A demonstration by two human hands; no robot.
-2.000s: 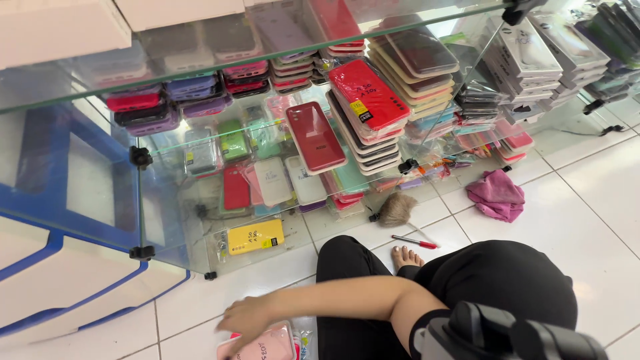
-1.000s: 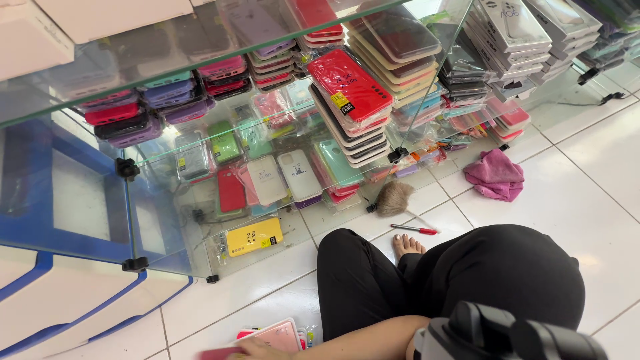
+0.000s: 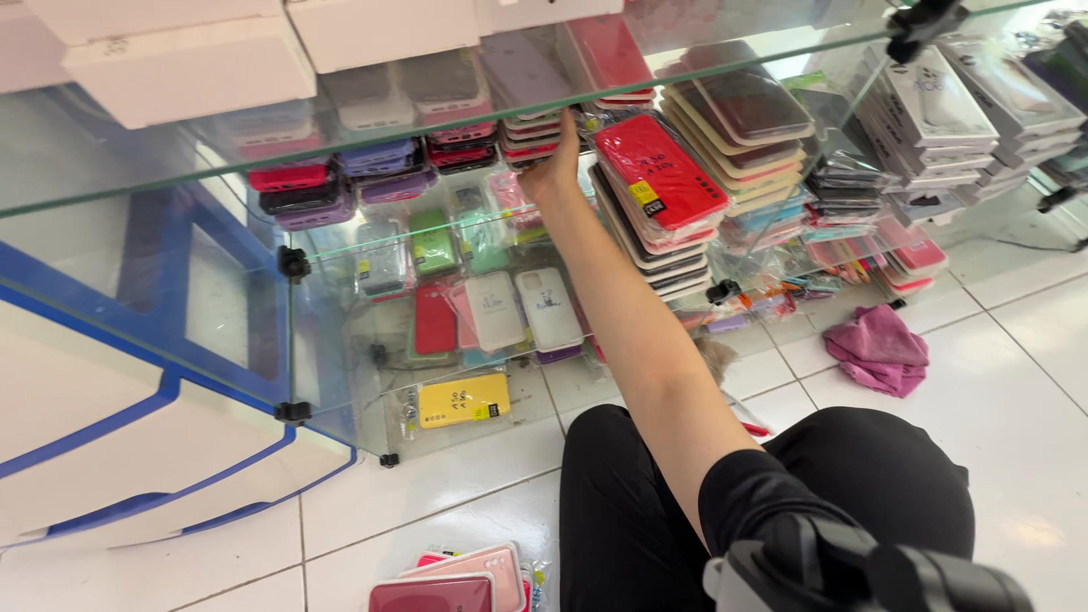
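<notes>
My left hand [image 3: 552, 170] reaches up under the upper glass shelf, against a short stack of phone cases [image 3: 531, 136]. The thumb points up along the stack's right side; the other fingers are mostly hidden, so a grip cannot be told. Right of the hand stands a tall stack of cases with a red phone case [image 3: 661, 174] in clear wrap on top. On the floor at the bottom, a dark red phone case [image 3: 432, 593] overlaps a pink phone case [image 3: 480, 568]. A yellow phone case [image 3: 463, 401] lies on the low glass shelf. My right hand is not in view.
The upper glass shelf edge [image 3: 425, 129] crosses above my hand, with black clamps [image 3: 293, 263] at the corners. Blue-and-white drawers [image 3: 127, 408] stand left. Boxed cases [image 3: 931, 102] are stacked right. A pink cloth [image 3: 880, 350] and a red pen [image 3: 755, 429] lie on the tiles.
The dark red case, first on the shelf beside the tall stack, was then in my left hand and now lies on the floor pile. The hand has moved up from the floor to the shelf.
</notes>
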